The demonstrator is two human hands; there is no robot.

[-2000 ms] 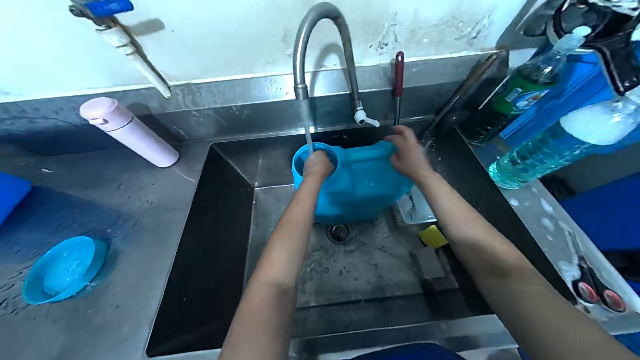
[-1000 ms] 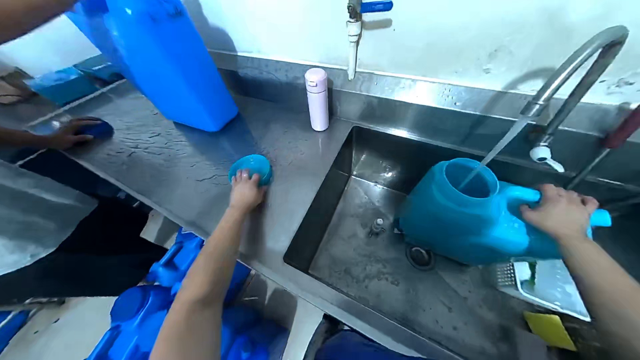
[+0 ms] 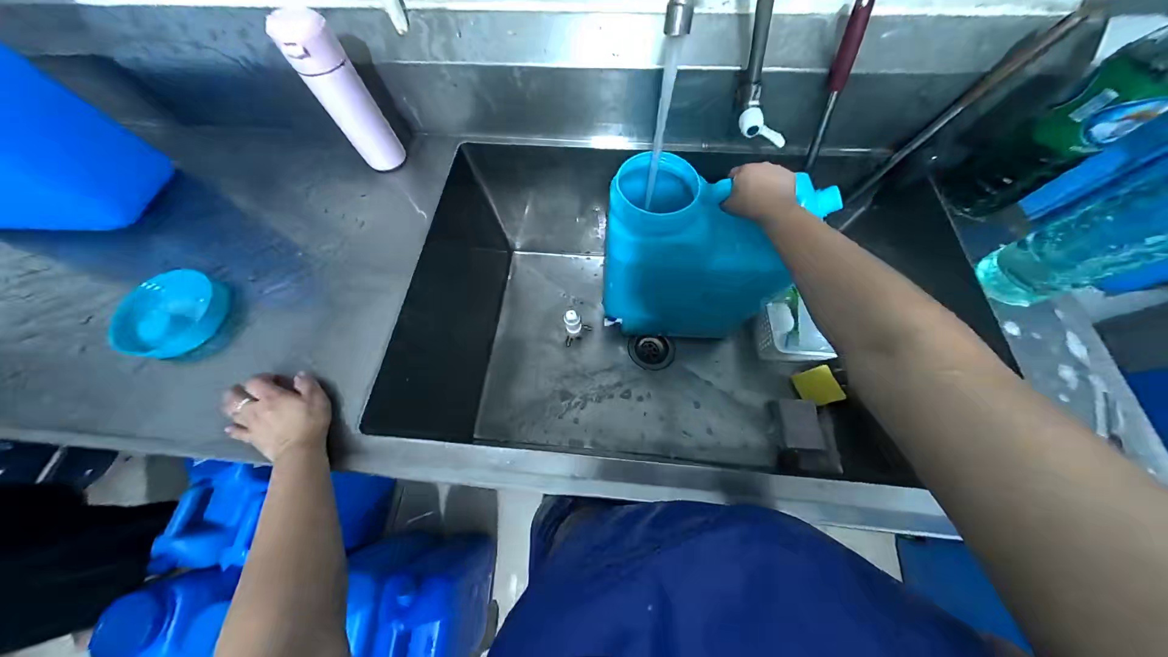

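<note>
My right hand [image 3: 765, 190] is closed around the handle of a turquoise plastic water jug [image 3: 684, 274], which stands upright in the metal sink [image 3: 538, 365]. Water runs from the faucet spout [image 3: 678, 18] into the jug's round open mouth. My left hand [image 3: 278, 411] rests on the steel counter left of the sink, near its front edge, holding nothing, fingers somewhat curled. Behind that hand, apart from it, lies a round turquoise lid [image 3: 171, 313]. A small white spigot [image 3: 572, 323] lies on the sink floor beside the jug, near the drain [image 3: 651, 350].
A pink bottle [image 3: 338, 91] and a blue container [image 3: 73, 146] stand on the counter. The sink's right side holds a white basket [image 3: 790, 334], a yellow sponge [image 3: 818, 385] and a red-handled tool [image 3: 850, 50]. Bottles [image 3: 1077, 260] stand at right. Blue jugs [image 3: 219, 520] sit below, beside another person's dark clothing.
My left hand has let go of the turquoise lid and moved toward the counter's front edge. My right hand still holds the jug's handle. The view has swung back right over the sink.
</note>
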